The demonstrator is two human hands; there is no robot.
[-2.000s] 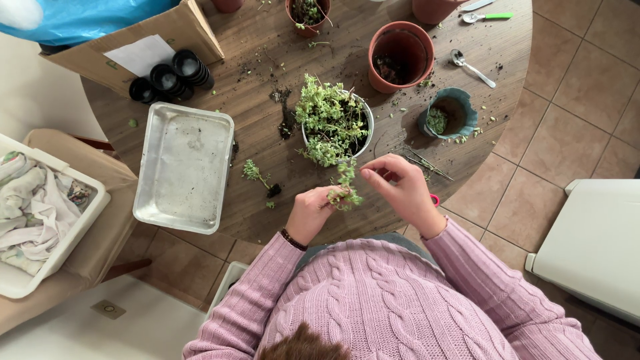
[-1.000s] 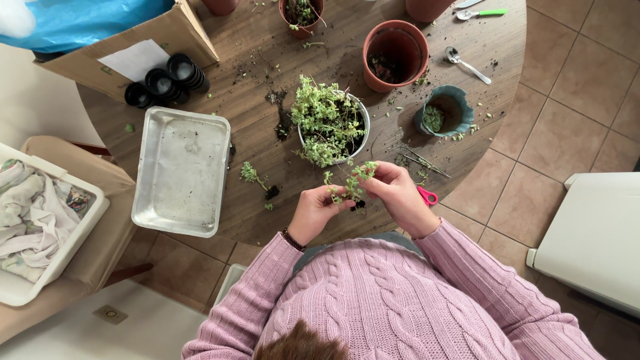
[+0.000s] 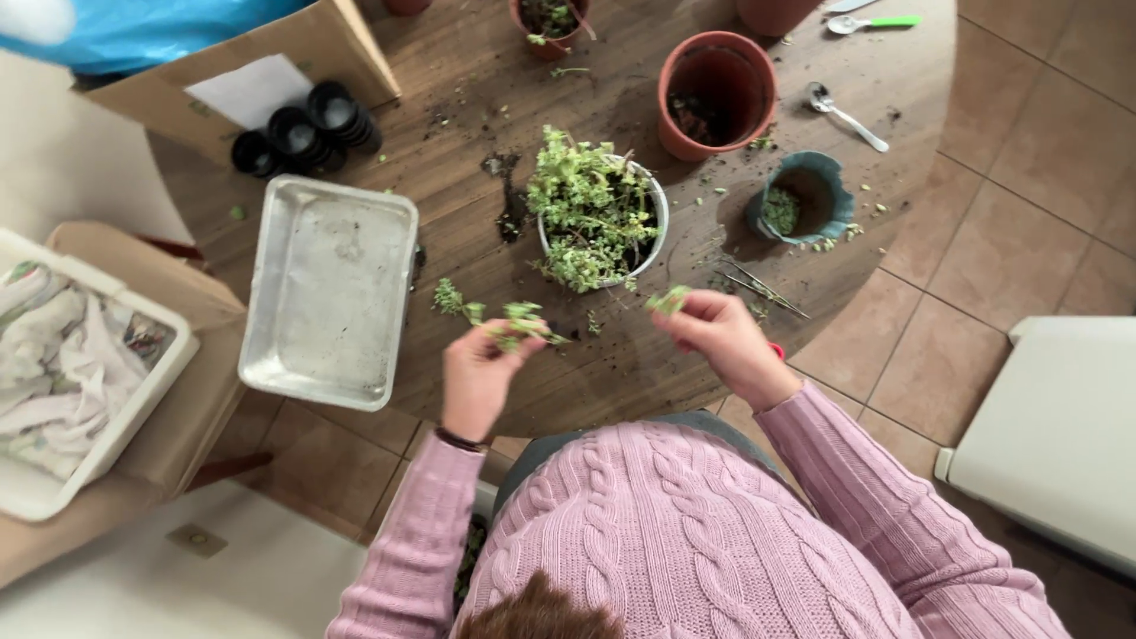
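Observation:
My left hand (image 3: 486,366) pinches green plant sprigs (image 3: 519,327) above the table, with the leafy end of a cutting (image 3: 450,299) showing just beyond it to the left. A small green sprig (image 3: 670,300) is held between the thumb and fingers of my right hand (image 3: 723,342). Between and beyond both hands stands a white pot (image 3: 660,213) full of a small-leaved green plant (image 3: 590,209). Metal tweezers (image 3: 765,290) lie beside my right hand, which partly hides a red handle (image 3: 777,351).
An aluminium tray (image 3: 333,293) is on the left, near stacked black pots (image 3: 295,133) and a cardboard box (image 3: 355,53). Farther right stand a terracotta-coloured pot (image 3: 674,111) and a blue-green pot (image 3: 843,209) holding loose leaves. Two spoons (image 3: 843,114) and scattered soil lie about.
My hands were close together at one cutting; now they are apart, each with green sprigs. My left hand has moved left, toward the cutting that lay on the table.

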